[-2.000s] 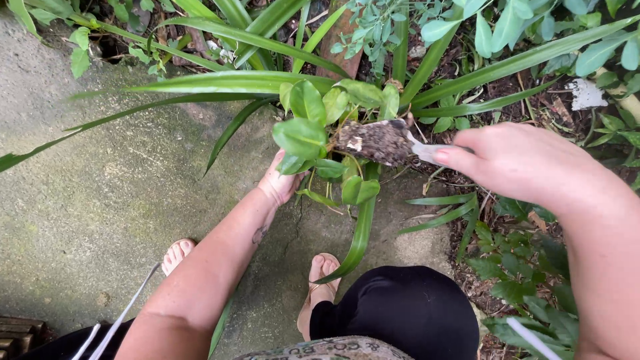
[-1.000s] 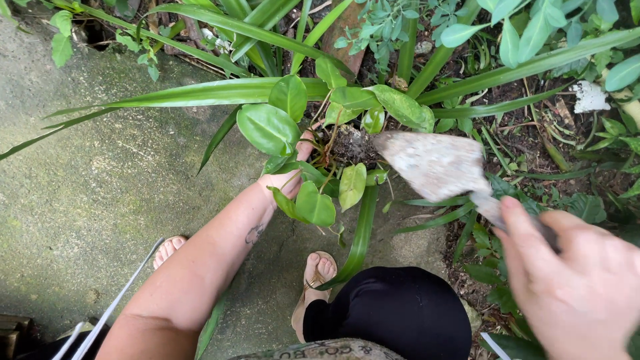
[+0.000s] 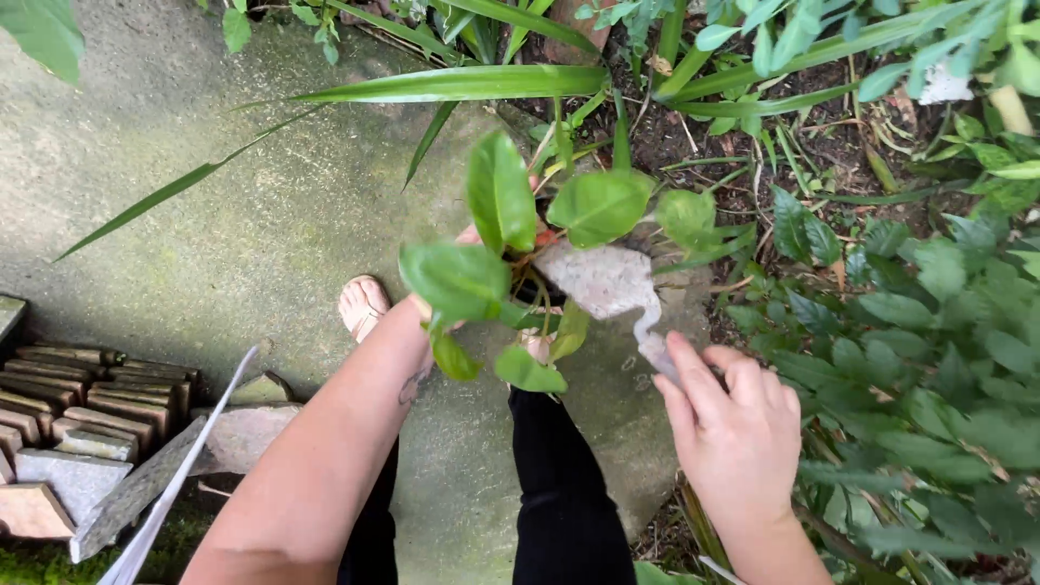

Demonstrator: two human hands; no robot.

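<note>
A leafy green potted plant [image 3: 524,268] is at the middle of the view; a bit of its dark pot [image 3: 532,290] shows between the leaves. My left hand [image 3: 467,236] is at the pot's left side, mostly hidden by leaves, and seems to support it. In my right hand [image 3: 723,406] is the handle of a dirt-covered trowel [image 3: 601,276], whose blade lies over the pot's right side among the stems. How much of the blade is inside the pot cannot be told.
Long strap-like leaves [image 3: 487,83] and bare soil [image 3: 715,154] lie beyond the mossy concrete paving [image 3: 244,187]. Low shrubs [image 3: 918,349] grow at right. Stacked tiles [image 3: 97,406] and stone slabs [image 3: 146,487] stand at lower left.
The plant has come away from the bed's edge and is over the paving, with my left hand beside it. The trowel, seen right of the stems earlier, is over the pot. The view has shifted.
</note>
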